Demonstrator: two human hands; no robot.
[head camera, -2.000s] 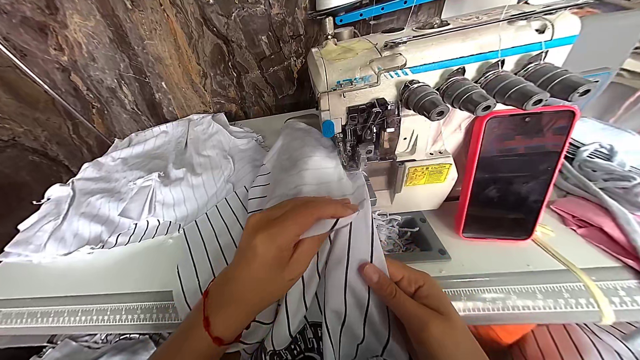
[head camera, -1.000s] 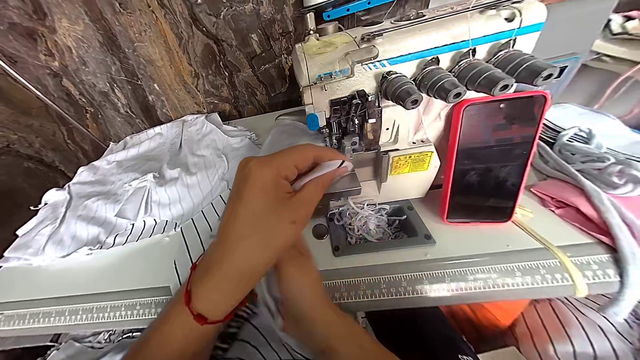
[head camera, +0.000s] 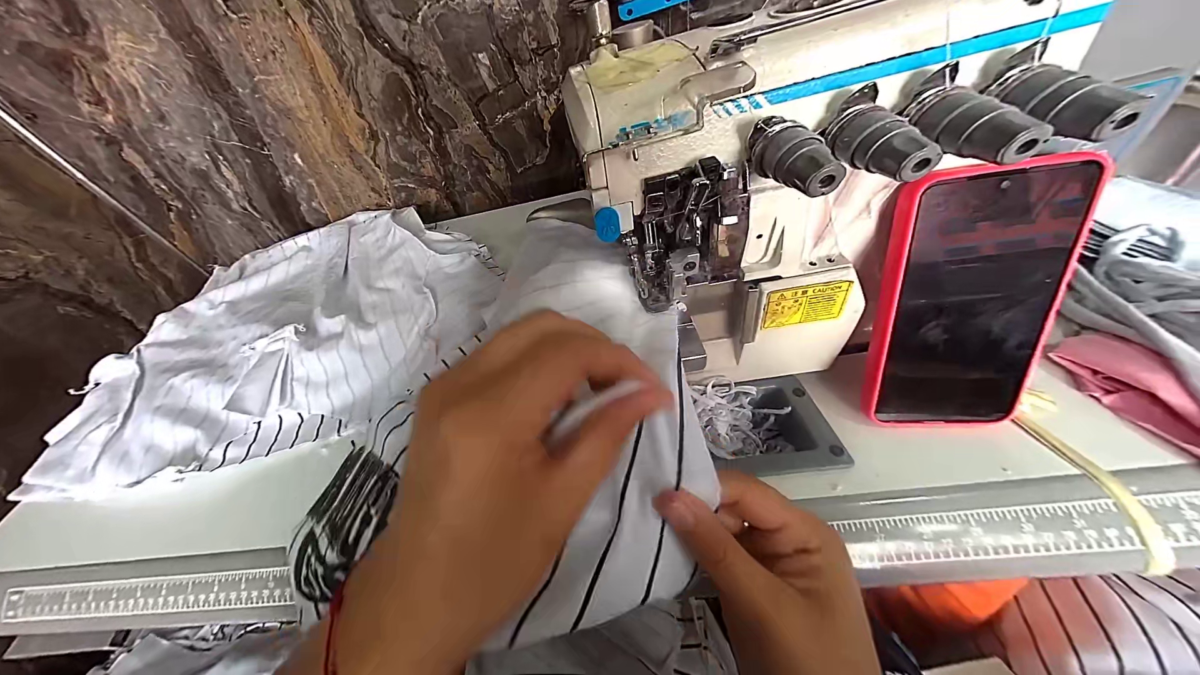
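Observation:
White fabric with black stripes (head camera: 600, 525) runs from under the presser foot area of an overlock sewing machine (head camera: 694, 234) down over the table's front edge. My left hand (head camera: 525, 450) pinches a fold of this fabric between thumb and fingers, left of and below the needle area; it is slightly blurred. Lower right, my right hand (head camera: 778, 562) grips the fabric's right edge, thumb on top. A black printed part of the cloth (head camera: 342, 525) lies beside my left wrist.
Crumpled striped white fabric (head camera: 281, 347) lies on the table at left. A tray with thread and fabric trimmings (head camera: 797, 422) is set in the table right of the cloth. A phone in a red case (head camera: 984, 291) leans on the machine. A ruler tape (head camera: 937, 539) lines the front edge.
A second ago my hands were together in front of the machine; now they are apart, the right one farther right on the cloth's edge. The fabric now covers part of the tray's left side.

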